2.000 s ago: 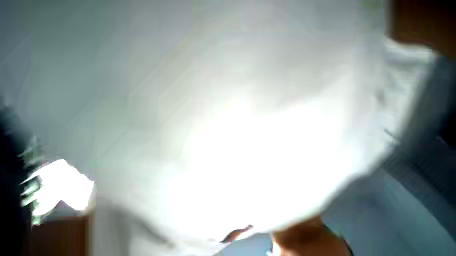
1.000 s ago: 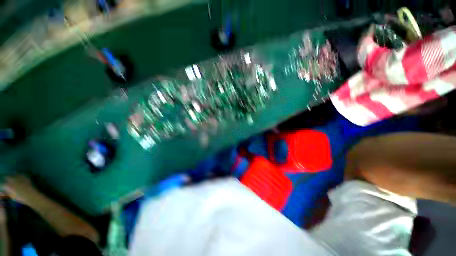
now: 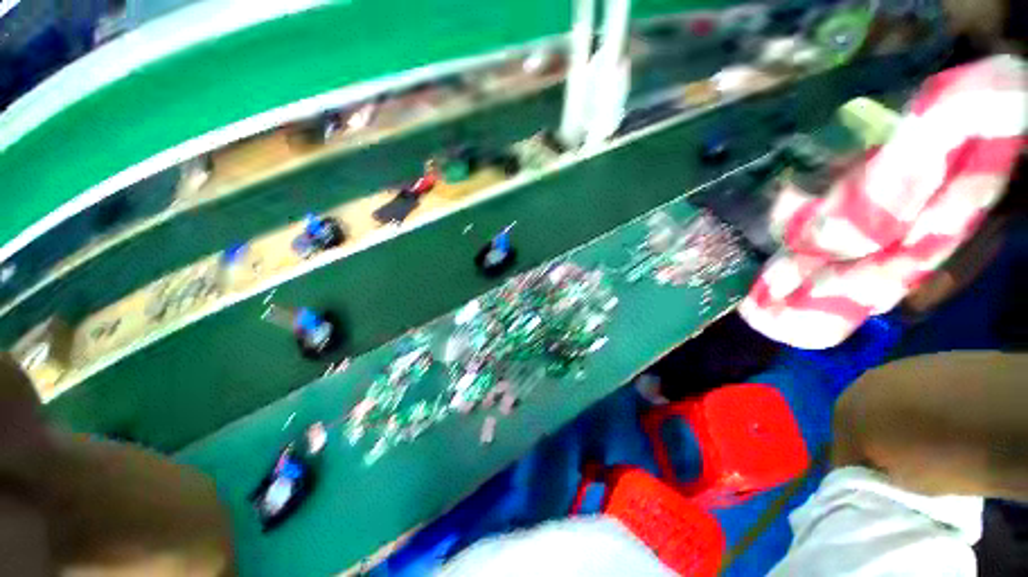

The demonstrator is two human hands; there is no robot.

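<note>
Neither of my hands can be made out. Blurred brown shapes close to the camera, at the lower left (image 3: 107, 496) and at the right (image 3: 936, 423), may be my arms, but no fingers show. A loose heap of small green, white and pinkish circuit boards (image 3: 524, 327) lies on the green bench (image 3: 603, 411). A smaller heap (image 3: 693, 248) lies to its right. Round black units with blue tops stand singly: one at the bench's lower left (image 3: 282, 490), others on the darker strip behind (image 3: 316, 330) and further right (image 3: 494, 254).
Two red stools (image 3: 744, 442) (image 3: 665, 524) stand on the blue floor beside the bench. A person in a red-and-white striped top (image 3: 891, 225) is at the right. A pale shelf (image 3: 271, 271) with small items and a white post (image 3: 597, 85) are behind. White cloth shows at the bottom (image 3: 552, 552).
The view was filled by a bright white blur, then swung onto the bench. Since then the bench and stools have shifted down, and the shelf behind shows. The bare arm at lower left is gone.
</note>
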